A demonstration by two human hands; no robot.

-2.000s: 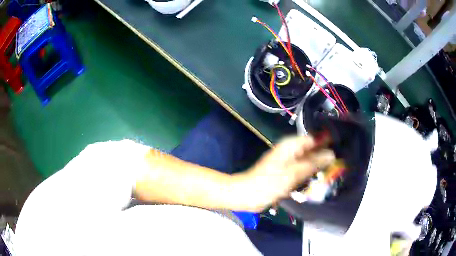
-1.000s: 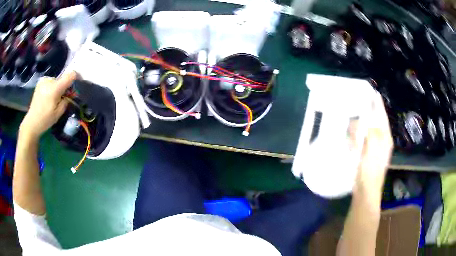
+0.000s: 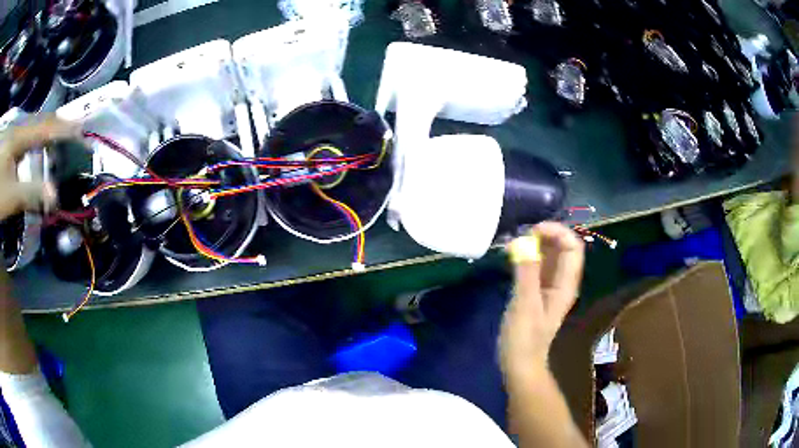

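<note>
A white camera housing (image 3: 451, 188) lies on its side on the bench, its black part (image 3: 533, 194) facing right with thin leads sticking out. My right hand (image 3: 543, 284), with a yellow patch on one fingertip, is just below that black part; its fingers are apart and hold nothing visible. Left of it, housings lie with their round black insides up, such as one (image 3: 293, 206) and another (image 3: 171, 223), with coloured leads across them. My left hand (image 3: 35, 162), blurred and cut by the left edge, is over the leftmost housings with fingers spread.
Black shells (image 3: 692, 96) are piled at the right of the bench, some showing boards. More housings (image 3: 88, 44) stand at the upper left. A brown carton (image 3: 675, 350) is below the bench edge at right, beside yellow-green cloth (image 3: 767, 254). A blue stool (image 3: 377, 350) shows below.
The housing from my left hand now lies at the left of the row. The housing from my right hand now lies on its side at the row's right end. Both hands have let go.
</note>
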